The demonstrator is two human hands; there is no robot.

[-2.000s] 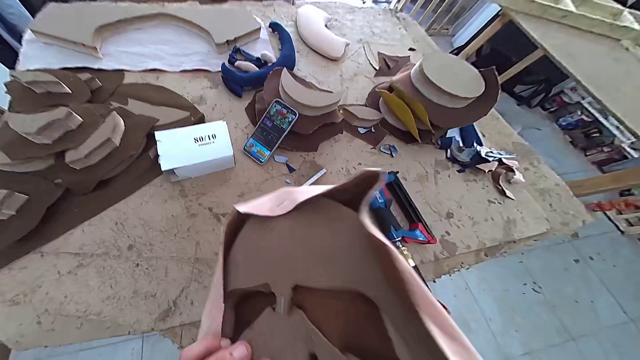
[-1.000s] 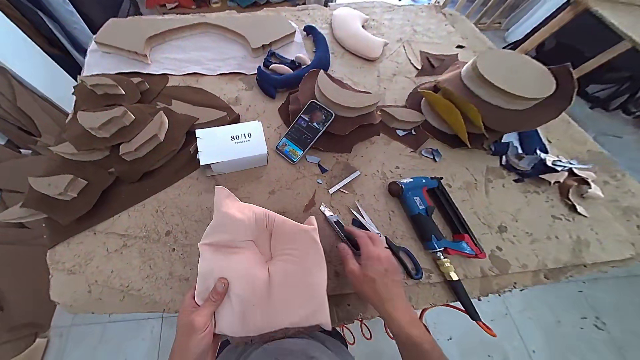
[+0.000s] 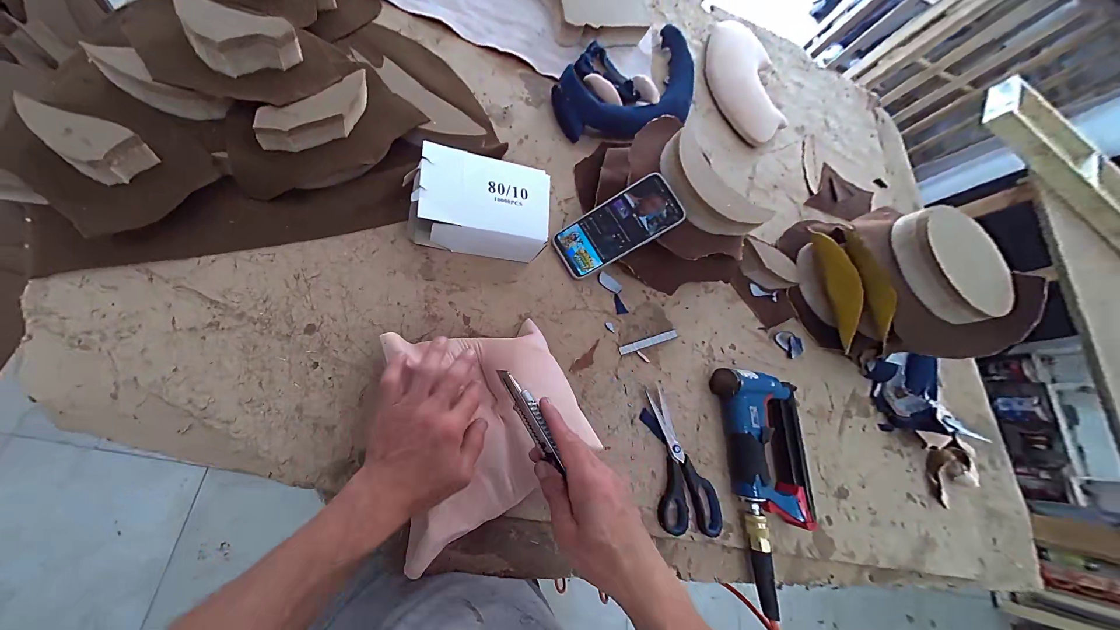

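A pale pink fabric-covered piece [image 3: 512,468] with pointed corners lies at the table's near edge. My left hand [image 3: 429,420] rests over its upper left part, fingers spread and somewhat blurred, gripping nothing. In my right hand [image 3: 582,490] is a utility knife [image 3: 535,422], its blade out and pointing up and left above the pink piece. Scissors [image 3: 678,464] with dark handles lie just right of that hand, blades slightly apart. Farther right lies a blue pneumatic stapler [image 3: 751,437] with a brass hose fitting.
Beyond the pink piece are a white cardboard box [image 3: 481,206], a smartphone [image 3: 619,226] and a strip of staples [image 3: 647,342]. Brown fabric and foam pieces [image 3: 315,114] are heaped at the left. Round foam pads [image 3: 954,262], yellow pieces [image 3: 837,293] and fabric scraps [image 3: 910,389] lie right.
My right hand has picked up the utility knife from the table beside the scissors and brought it over the pink piece. My left hand has moved from its lower left edge onto its top.
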